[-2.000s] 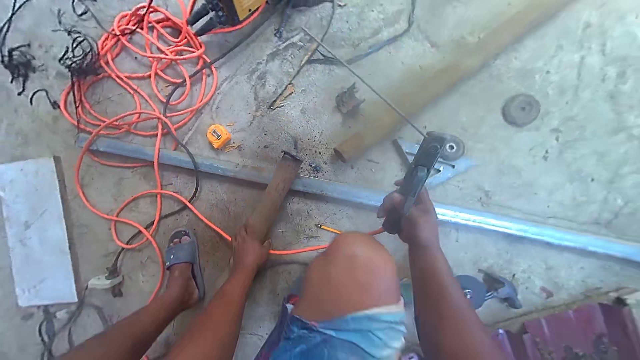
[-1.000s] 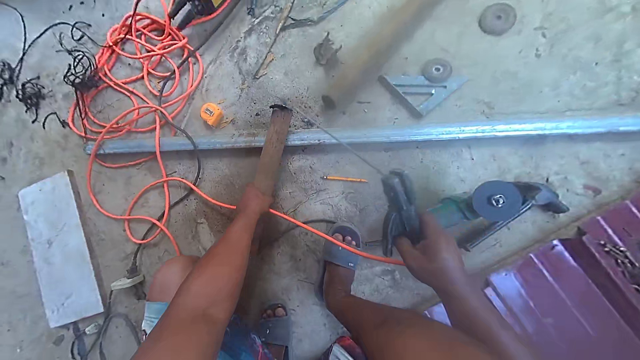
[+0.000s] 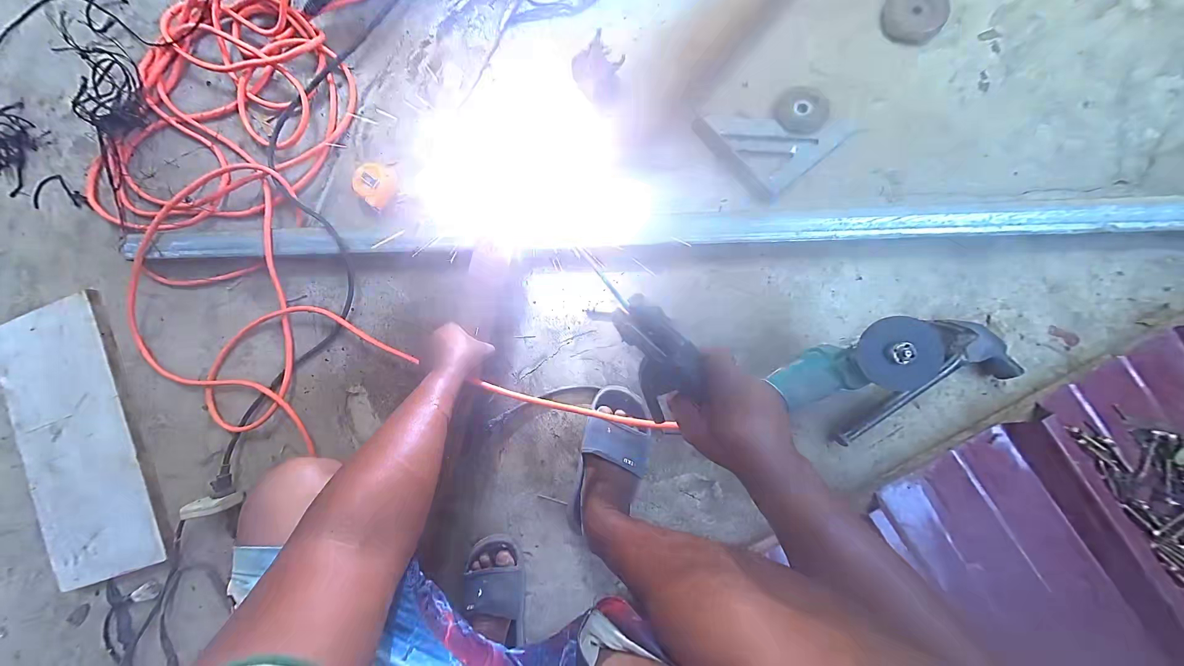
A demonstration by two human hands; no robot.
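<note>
My right hand (image 3: 735,407) grips a black welding electrode holder (image 3: 661,342), its orange cable trailing left across the floor. A thin welding rod (image 3: 609,285) runs from the holder up into a glaring arc, with sparks around it. My left hand (image 3: 458,350) is closed around a brown metal bar (image 3: 490,277), whose far end is lost in the glare. A long galvanized metal tube (image 3: 832,224) lies crosswise on the concrete, partly hidden by the glare. An orange tape measure (image 3: 375,185) sits just beyond the tube, left of the arc.
Tangled orange cable (image 3: 268,185) lies at upper left, a pale slab (image 3: 79,444) at left. On the right are an angle grinder (image 3: 897,353) and purple corrugated sheet (image 3: 1008,499) holding metal pieces. A triangular metal square (image 3: 777,157) and grinding disc (image 3: 801,109) lie beyond the tube.
A bright arc with sparks now burns where the bar's far end showed earlier. The rod's tip, seen near that end a second ago, is hidden in glare. Both hands keep their hold.
</note>
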